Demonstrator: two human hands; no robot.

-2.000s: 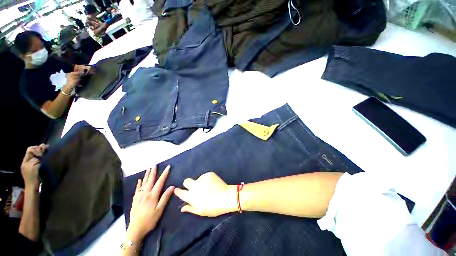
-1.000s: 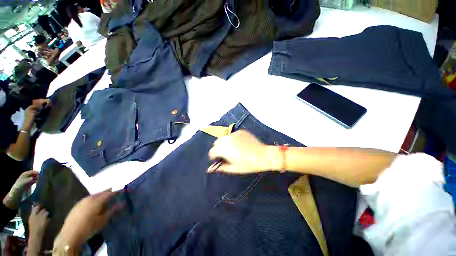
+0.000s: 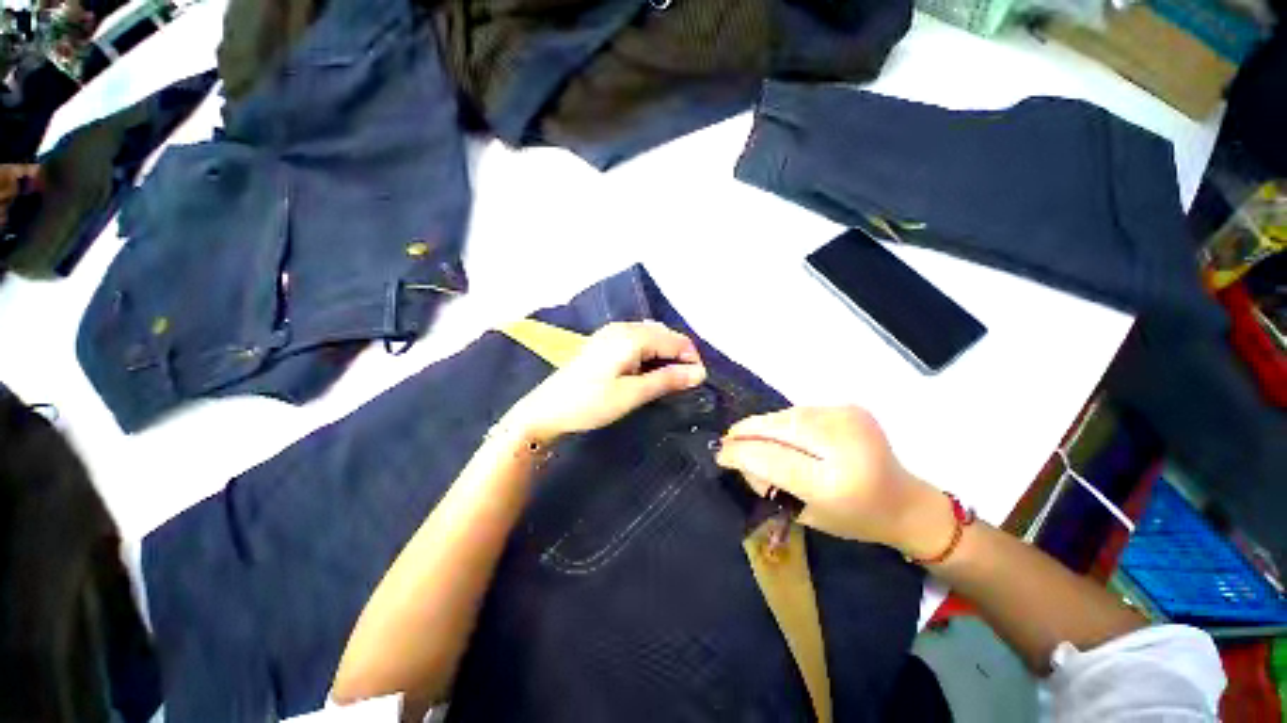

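The dark blue denim shorts (image 3: 381, 480) lie on the white table in front of me, with yellow facings at the waist and a curved pale topstitching line. My left hand (image 3: 621, 381) pinches the waistband area near the upper edge, thumb and fingers together. My right hand (image 3: 819, 466) grips the cloth beside it, close to the waistband. A small dark object, possibly thread snips (image 3: 781, 500), shows under my right fingers, partly hidden. A yellow facing with a button (image 3: 776, 544) hangs below my right hand.
A smartphone (image 3: 896, 300) lies right of the shorts. Folded navy denim (image 3: 974, 184) hangs over the table's right edge. Other denim shorts (image 3: 282, 269) lie at left, and a brown and navy garment heap (image 3: 635, 71) lies behind. A blue basket (image 3: 1200, 551) is below right.
My left hand has moved from the left side of the shorts to the waistband. My right hand has moved right along the waist. The view has shifted, and the other shorts sit further left.
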